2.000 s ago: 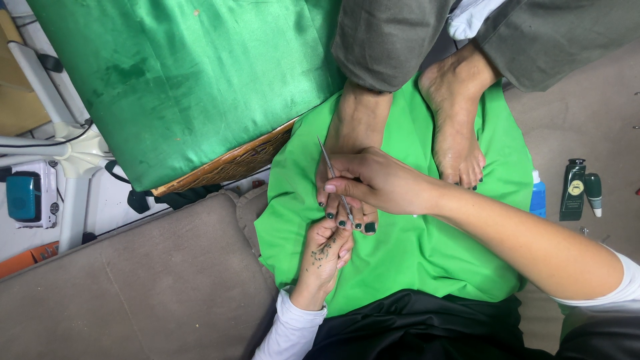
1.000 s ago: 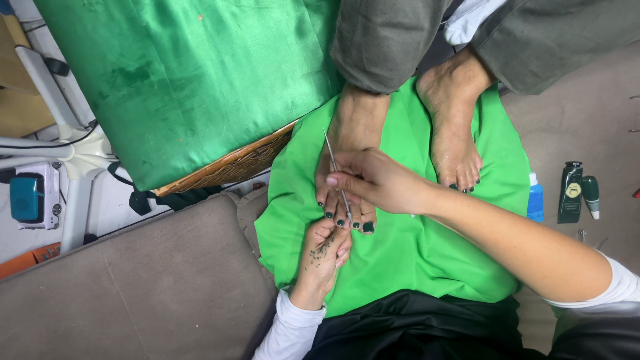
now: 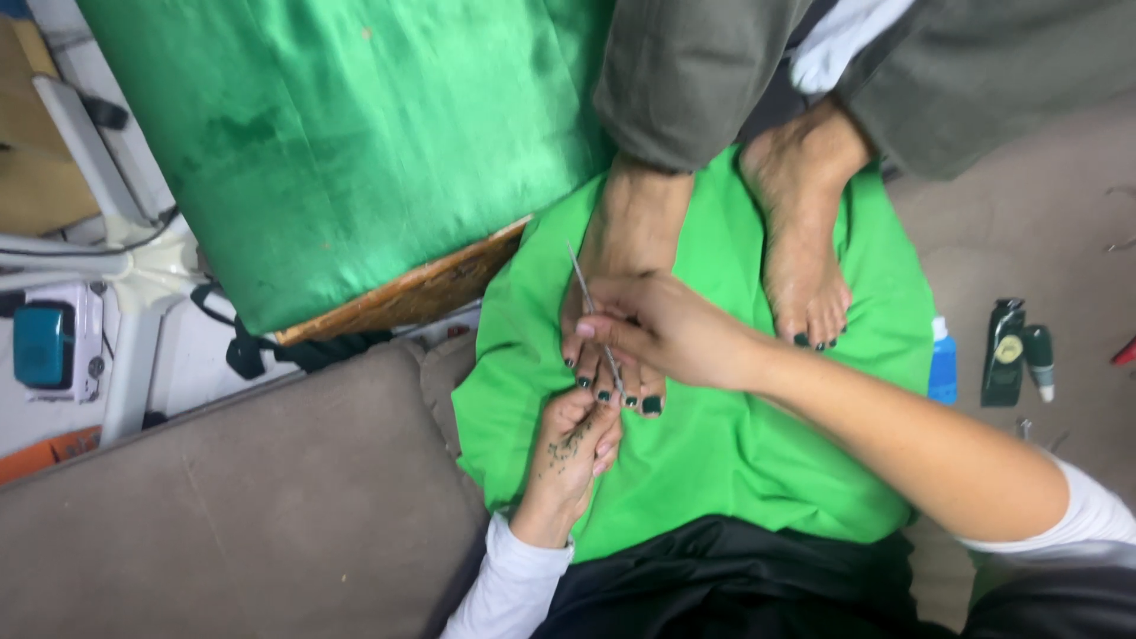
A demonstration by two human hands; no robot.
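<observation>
A person's bare foot [image 3: 635, 231] with dark green toenails rests on a bright green cloth [image 3: 710, 453]. My right hand [image 3: 670, 333] lies over that foot and grips a thin metal nail tool [image 3: 582, 277] between thumb and fingers. The tool slants across the toes, its lower tip at a middle toenail; its exact kind cannot be told. My left hand [image 3: 572, 444], with a dark pattern on its skin, is at the toe tips, its fingers closed near the tool's tip. Whether it pinches a toe is unclear. The person's other foot [image 3: 803, 248], also with dark nails, rests to the right.
A green satin-covered surface [image 3: 355, 151] with a wicker-like edge stands at upper left, above a brown cushion [image 3: 222, 497]. On the right are a blue bottle [image 3: 942, 364], a dark green tube [image 3: 1004, 355], a smaller tube [image 3: 1039, 362] and metal tools. A white wheeled base [image 3: 151, 257] stands far left.
</observation>
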